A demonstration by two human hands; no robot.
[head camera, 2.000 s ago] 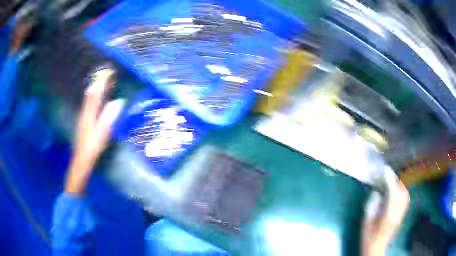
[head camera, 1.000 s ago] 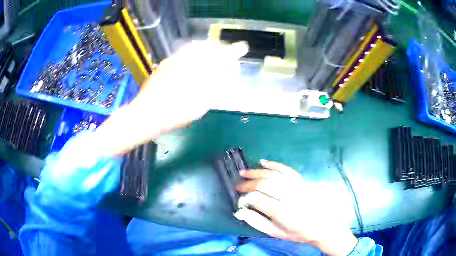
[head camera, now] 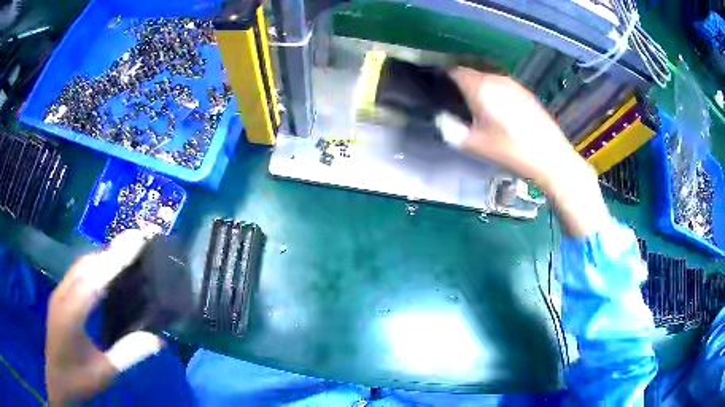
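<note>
My left hand (head camera: 75,326), blurred, is at the lower left with whitish finger covers, gripping a dark housing (head camera: 143,290) between thumb and fingers. My right hand (head camera: 509,127) reaches over the machine and grips another black housing (head camera: 421,91) at the cream-yellow fixture (head camera: 370,83). The blur hides whether this housing sits in the recess or is lifted. A short row of black ribbed housings (head camera: 232,274) lies on the green mat, right of my left hand.
Large blue tray (head camera: 215,163) and small blue bin (head camera: 179,211) hold metal parts at left. Yellow light-curtain bars (head camera: 248,79) flank the base plate (head camera: 342,184). Loose parts lie on its left. A green button (head camera: 534,191), cable (head camera: 548,294) and stacked housings (head camera: 672,286) are at right.
My left hand has moved from the fixture to the lower left and holds a housing. My right hand has moved from the mat up to the fixture. The view has shifted.
</note>
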